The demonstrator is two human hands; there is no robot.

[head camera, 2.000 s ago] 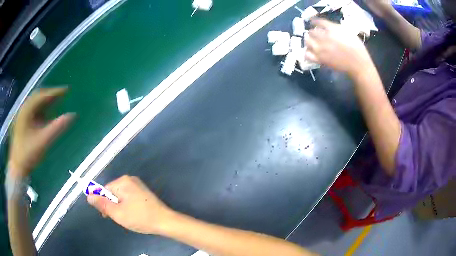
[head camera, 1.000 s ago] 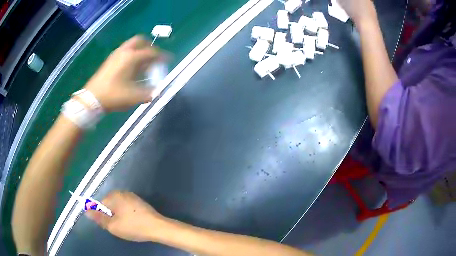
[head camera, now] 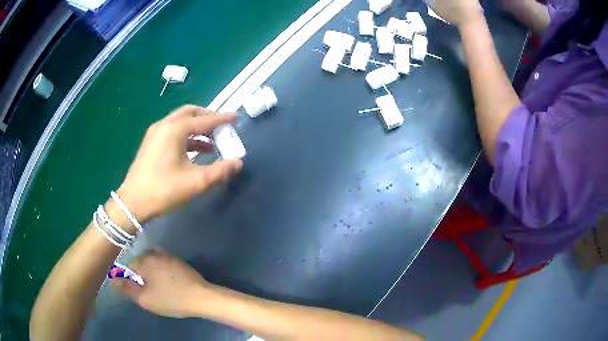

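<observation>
My left hand [head camera: 173,156], with white bracelets at its wrist, is over the white rail and the bench edge. Its thumb and fingers hold a white unit [head camera: 230,142] between their tips. Another white unit [head camera: 260,102] lies just beyond the fingers, where the rail meets the dark bench. My right hand [head camera: 163,283] is low at the left and is closed around the glue tube [head camera: 125,274]. Only a short part of the tube with blue-purple print shows. The nozzle is hidden behind my left forearm.
White units with leads [head camera: 402,58] lie in a loose group on the dark worktop [head camera: 300,180]. One unit [head camera: 390,111] lies nearer. The green belt [head camera: 113,133] carries a unit [head camera: 175,73]. A person in a purple shirt [head camera: 553,146] sits at right, one hand [head camera: 457,9] near the group.
My left hand has moved from over the belt to the bench edge. A unit now lies beside the rail, and another lies in front of the group. My right hand stays low with the tube.
</observation>
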